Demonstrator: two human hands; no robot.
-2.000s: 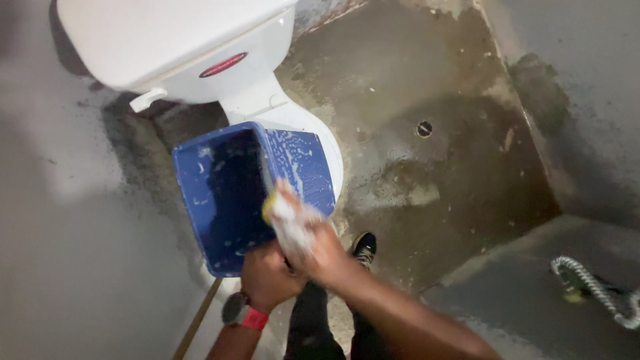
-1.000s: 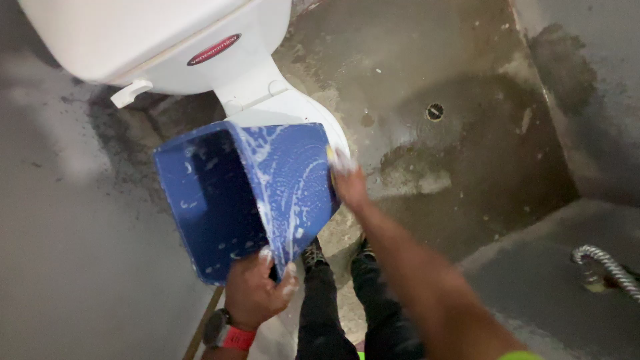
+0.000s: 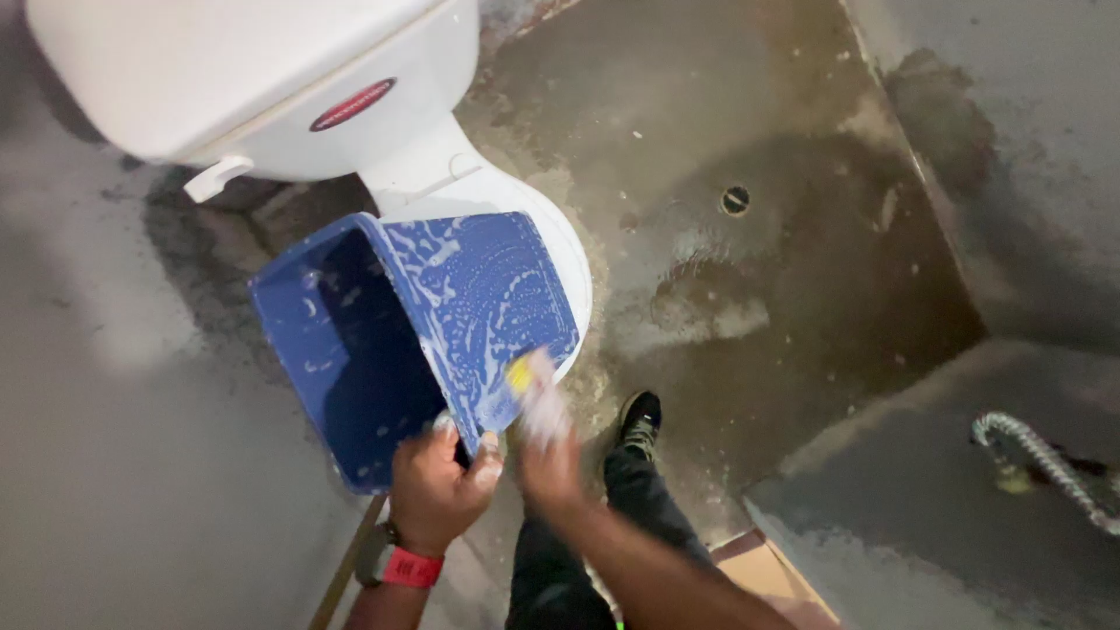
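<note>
A blue plastic bin [image 3: 490, 289] lies on its side over the white toilet bowl [image 3: 564, 254], its mouth facing the lower left. White suds streak its upper side wall. My left hand [image 3: 442, 481] grips the rim at the near corner, thumb on the outer wall and fingers at the mouth. Foam covers some of its fingertips. My right hand [image 3: 547, 437], blurred and foamy, holds a yellow sponge [image 3: 520, 374] against or just above the sudsy wall near the bin's lower edge. The inside of the bin is mostly in shadow.
The toilet tank [image 3: 262, 96] with its white flush lever [image 3: 217, 178] stands at the upper left. A floor drain [image 3: 735, 200] sits in the wet concrete floor. A braided hose [image 3: 1046, 464] is at the right, and a wooden stick [image 3: 348, 564] is below the bin.
My right hand has moved back from the bin's far right edge toward its near corner, beside my left hand. Two seconds ago my hands were close together; my left hand now grips the rim.
</note>
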